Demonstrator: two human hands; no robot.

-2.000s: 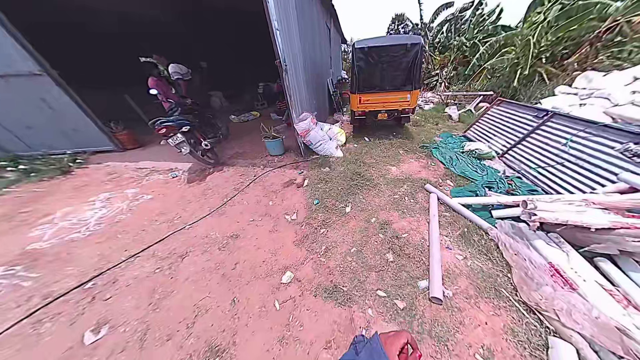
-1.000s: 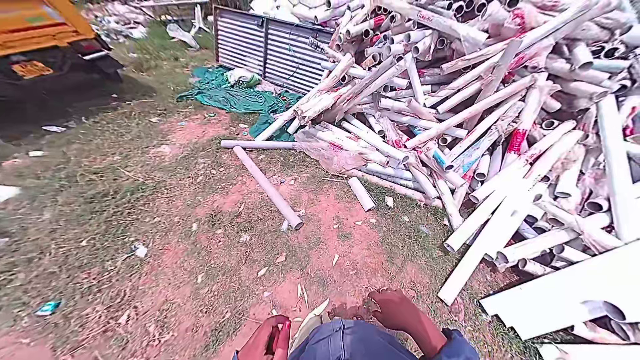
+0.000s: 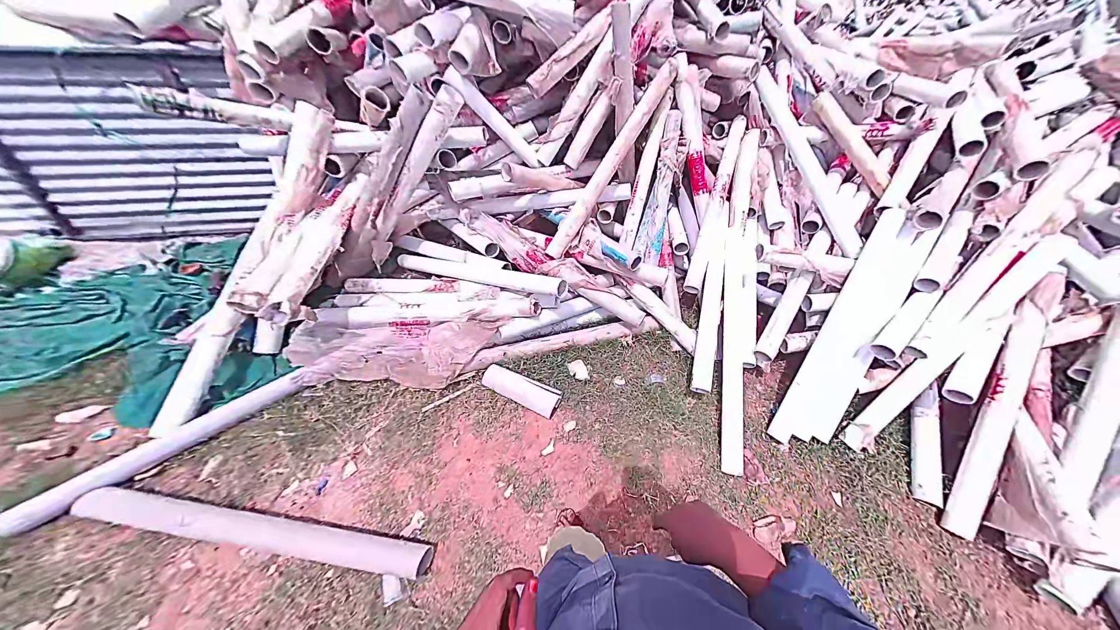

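My left hand is at the bottom edge, close beside my blue clothing, with its fingers partly cut off by the frame. My right hand hangs in front of the clothing, above my shadow, and its fingers are hard to make out. Nothing held can be made out in either hand. A short piece of white plastic pipe lies on the ground ahead of them. To the left, a longer pale pipe rests near my left hand, its far end by a long thin pipe.
A large heap of white plastic pipes, some in torn plastic wrapping, spreads across the back and right. Green netting lies at the left before a corrugated metal sheet. The ground is reddish soil with grass and small scraps.
The view has swung right and nearer the pipe heap; the orange vehicle has left it. Both hands stay low, in front of my body.
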